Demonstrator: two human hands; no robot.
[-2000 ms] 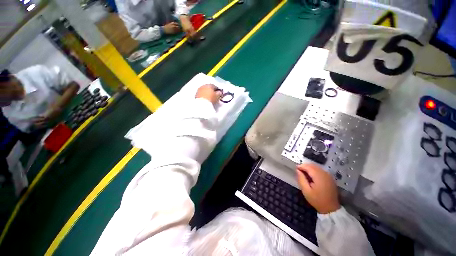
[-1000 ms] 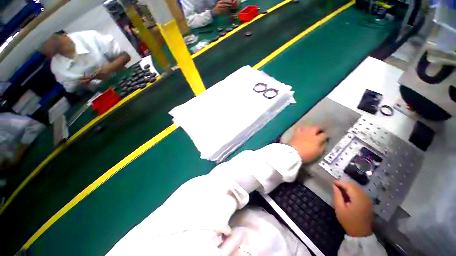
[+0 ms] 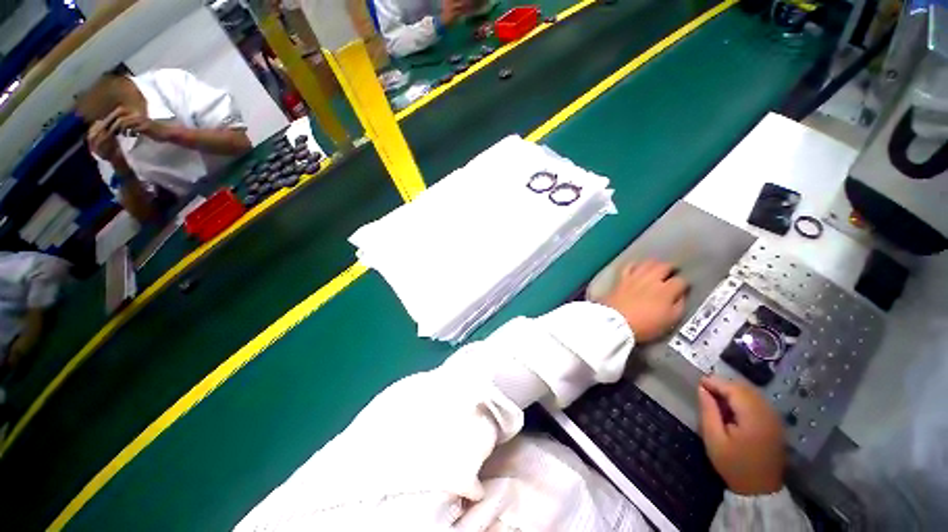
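A black ring (image 3: 766,342) sits in the seat of the black fixture block (image 3: 736,361) on the perforated metal plate (image 3: 840,358). My left hand (image 3: 653,300) rests on the grey surface at the plate's left edge, fingers slightly apart, with nothing seen in it. My right hand (image 3: 742,431) lies at the plate's front edge, fingers curled; whether it holds anything is hidden. Two black rings (image 3: 565,194) lie at the far right corner of the white tray stack (image 3: 457,244) on the green belt.
The keyboard (image 3: 644,447) is in front of the plate. A spare black block (image 3: 774,209) and a loose ring (image 3: 809,227) lie behind it. The machine head (image 3: 902,177) hangs at the right. A person (image 3: 172,125) sits across the belt near a red bin (image 3: 214,213).
My left hand has moved from the rings on the left stack to beside the plate. My right hand stays at the plate's front edge. The view has shifted left.
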